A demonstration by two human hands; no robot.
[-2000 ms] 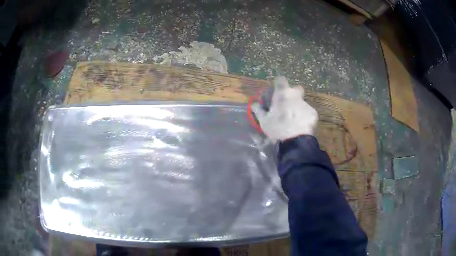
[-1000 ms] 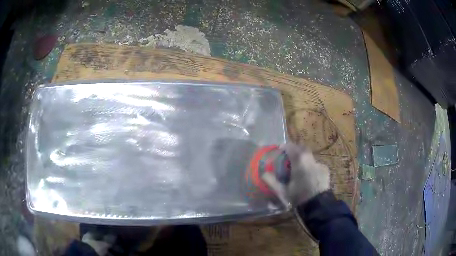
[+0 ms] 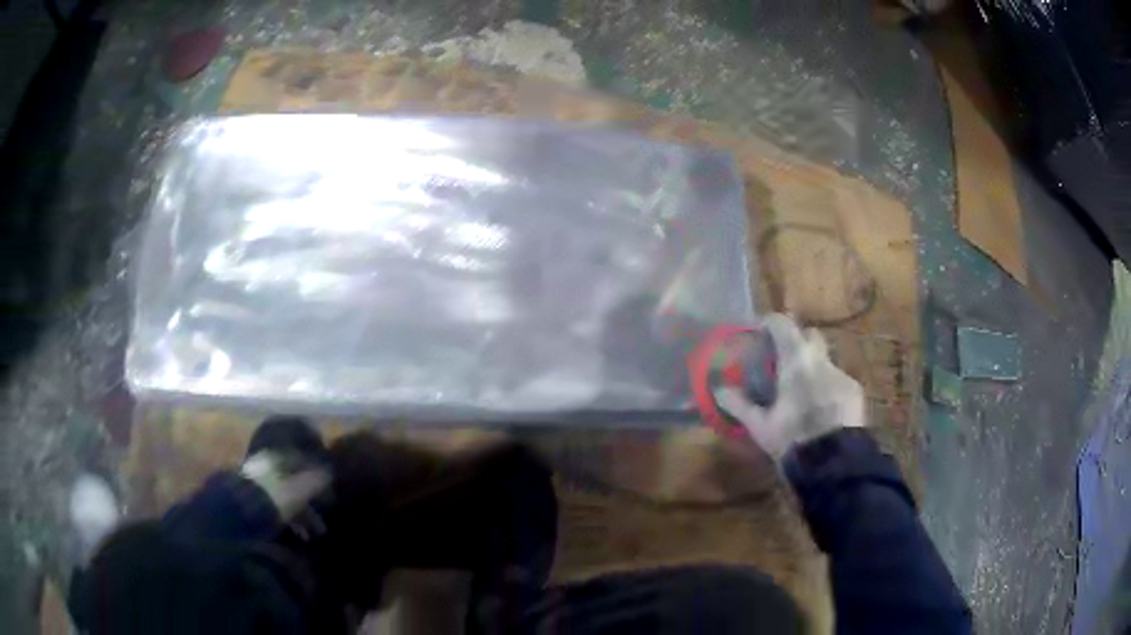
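A long silver sheet-metal box (image 3: 496, 273) lies with its broad face up on a tan cardboard sheet (image 3: 825, 211). My right hand (image 3: 812, 391), in a whitish glove, grips the sander (image 3: 744, 372), dark with a red-orange rim. The sander is at the box's near right corner, over its edge. My left hand (image 3: 288, 481) is near my body at the lower left, below the box's near edge. It is blurred and dark, and I cannot tell whether it holds anything.
My dark-clothed legs (image 3: 434, 496) are close to the box's near side. A dark red disc (image 3: 192, 52) lies on the floor at the far left. Grey-green pads (image 3: 989, 354) and a cardboard strip (image 3: 986, 174) lie at the right. Dark stacked panels stand at the upper right.
My right hand and the sander have moved from the far right corner to the near right corner of the box. The view has shifted, so my left hand and legs show more.
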